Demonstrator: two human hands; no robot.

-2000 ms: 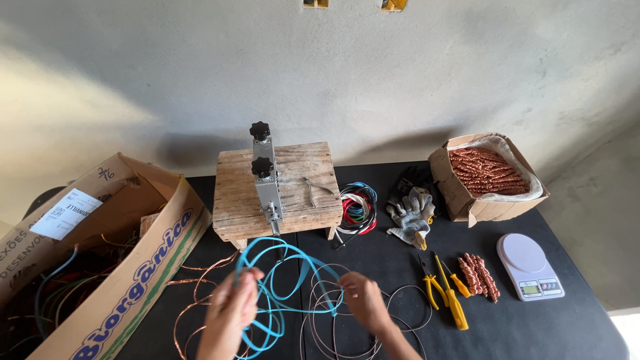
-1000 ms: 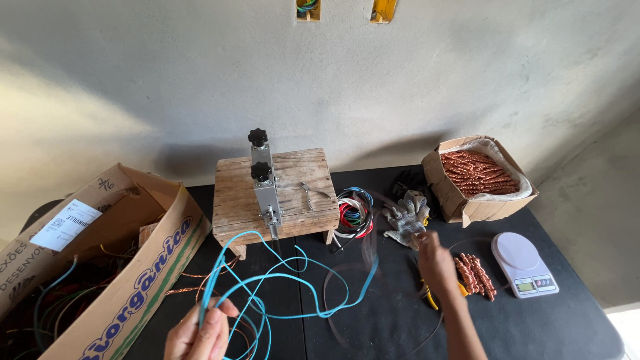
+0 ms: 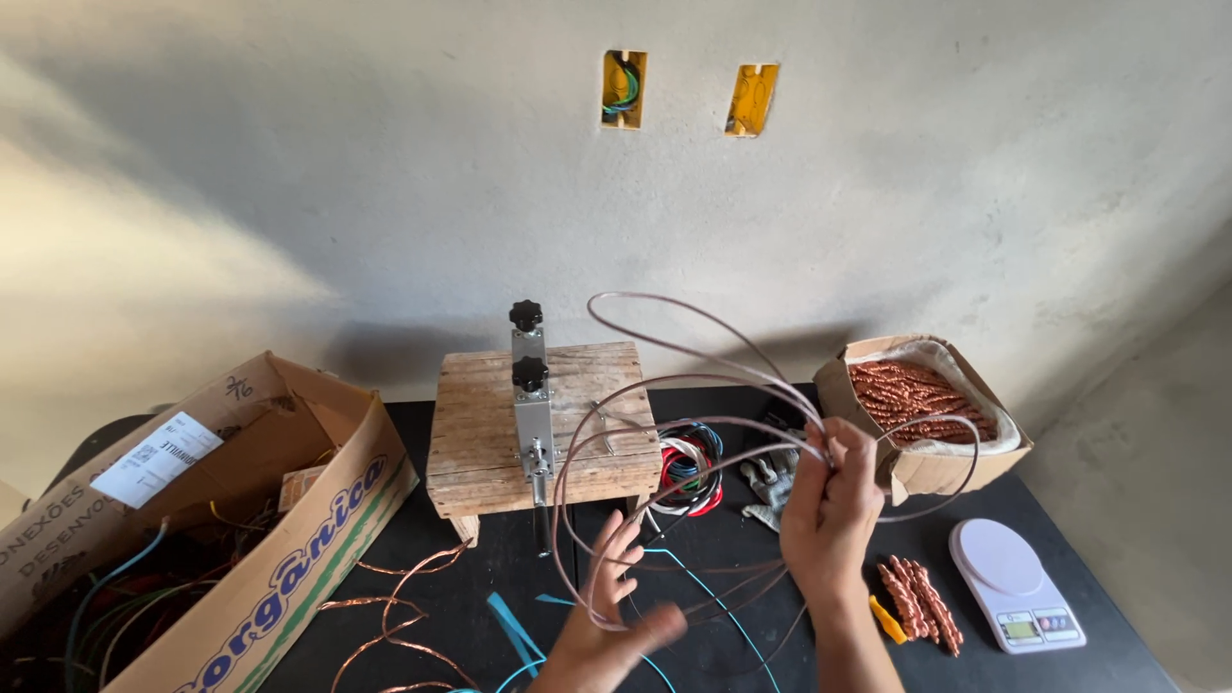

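Observation:
My right hand [image 3: 833,510] is closed on a coil of thin brown insulated wire [image 3: 674,380], whose loops spread up and to the left. My left hand [image 3: 616,616] has its fingers spread at the lower left side of these loops; whether it touches them is unclear. Light blue wire [image 3: 712,602] lies on the black table below and around my left hand. Bare twisted copper wire [image 3: 390,616] curls left of it. Behind the hands, a metal wire-stripping device [image 3: 534,414] with black knobs stands on a small wooden stool [image 3: 481,438].
At left stands a large cardboard box [image 3: 327,549] of wire scraps. Behind my right hand are a bundle of coloured wires [image 3: 693,472], grey gloves [image 3: 765,481] and a box of twisted copper [image 3: 924,399]. Copper twists [image 3: 919,602], a yellow tool handle [image 3: 886,621] and a digital scale [image 3: 1011,577] lie right.
My left hand has let go of the blue wire, which now lies on the table. The brown wire, on the table two seconds ago, is now raised in my right hand.

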